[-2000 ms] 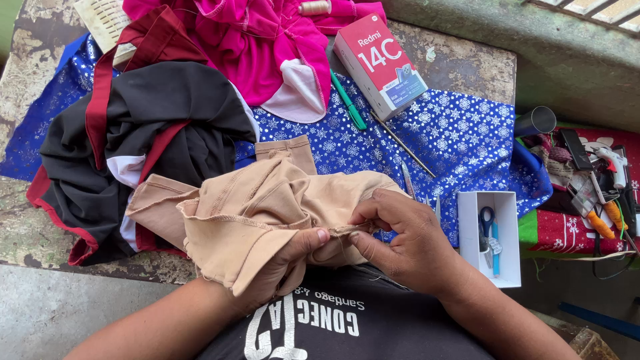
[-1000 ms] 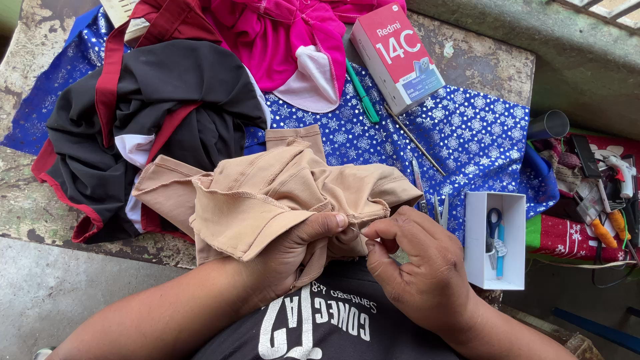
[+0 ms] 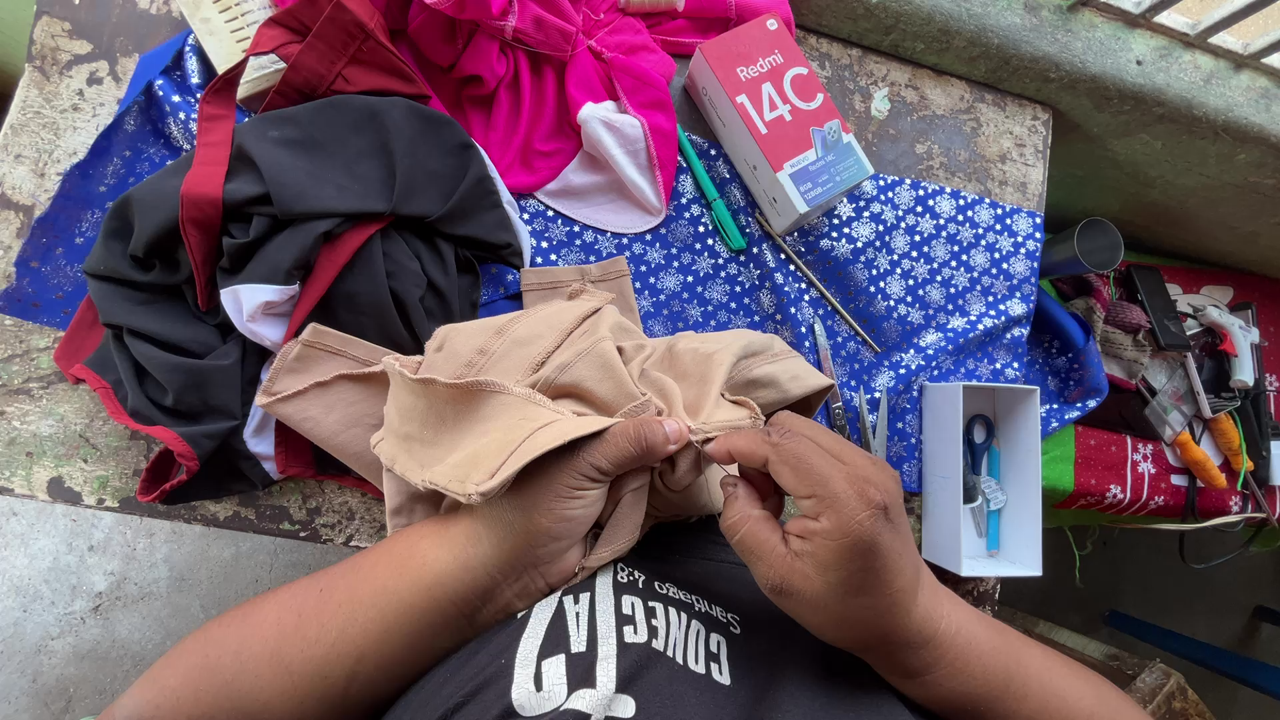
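Note:
A beige fabric garment (image 3: pixel 500 400) with stitched seams lies bunched above my lap at the table's near edge. My left hand (image 3: pixel 580 480) grips its edge, thumb on top. Close beside it, my right hand (image 3: pixel 810 510) has thumb and index finger near each other at the seam, with a thin thread or needle between them; which of the two is too small to tell. Right of the garment, metal blades or pointed tools (image 3: pixel 870 420) lie on blue snowflake-print cloth (image 3: pixel 900 260). A white open box (image 3: pixel 1022 480) holds small scissors (image 3: pixel 978 440) and a light blue tool (image 3: pixel 993 500).
Black and dark red clothing (image 3: pixel 350 200) is heaped at left, with a magenta garment (image 3: pixel 520 90) behind. A Redmi phone box (image 3: pixel 780 120), a green pen (image 3: pixel 710 190) and a thin metal rod (image 3: pixel 820 285) lie beyond the hands. A glue gun (image 3: pixel 1235 345) and other tools sit at right.
My right hand's fingers have shifted at the seam, and the thumb now sits lower, apart from the garment. My left hand keeps its hold on the beige fabric.

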